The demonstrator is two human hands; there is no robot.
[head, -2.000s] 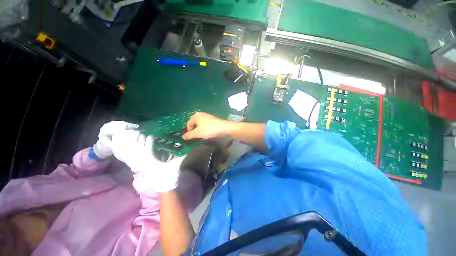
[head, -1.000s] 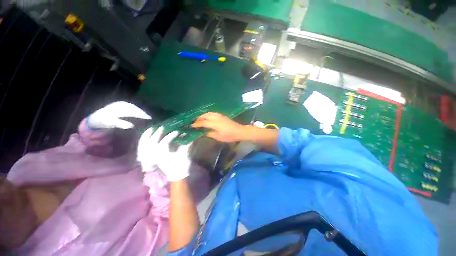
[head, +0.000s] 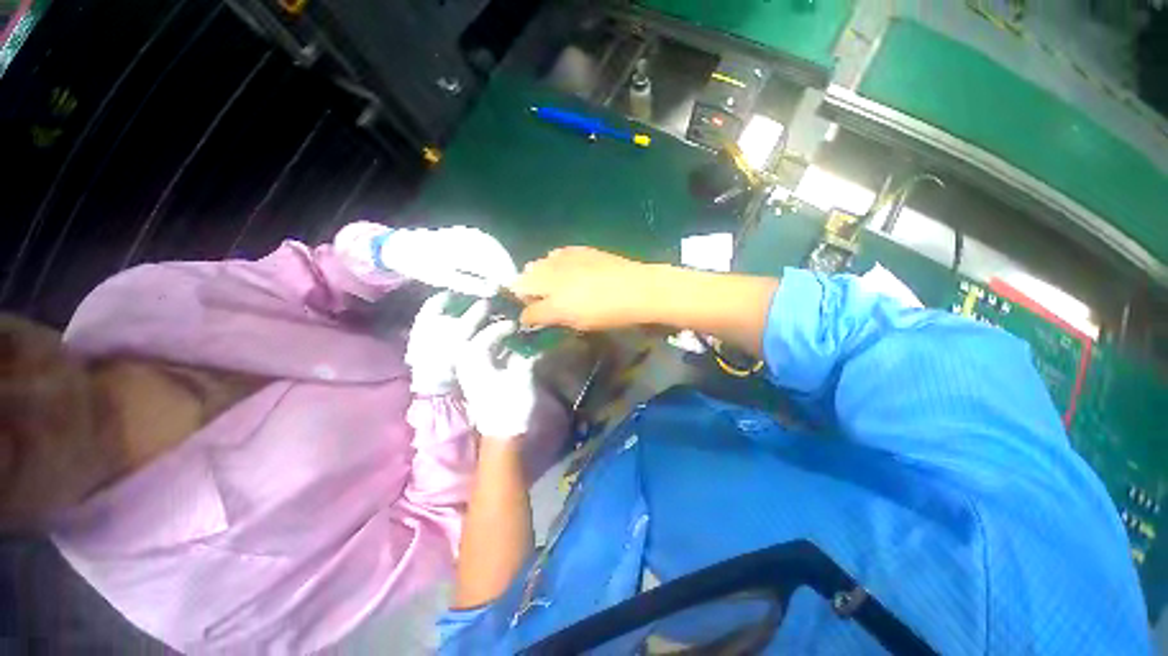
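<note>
A green circuit board (head: 548,341) is tilted nearly edge-on among several hands, mostly hidden by them. My left hand (head: 497,379), in a white glove, grips its near side. My right hand (head: 579,290), bare, has its fingertips at the board's upper part; whether they pinch it is hidden. A coworker in pink has one white-gloved hand (head: 448,256) at the board's far side and the other (head: 439,344) beside my left glove.
A blue tool with a yellow end (head: 589,124) lies on the green mat (head: 512,167). White paper (head: 707,251) and a small metallic device (head: 835,244) lie beyond my right arm. A flat board with a red border (head: 1040,336) is at the right, partly behind my sleeve. A conveyor rail (head: 948,156) runs behind.
The view has swung left, so the bench appears further right. The board is turned more edge-on. The coworker's far hand came off the board, then returned near my right fingertips.
</note>
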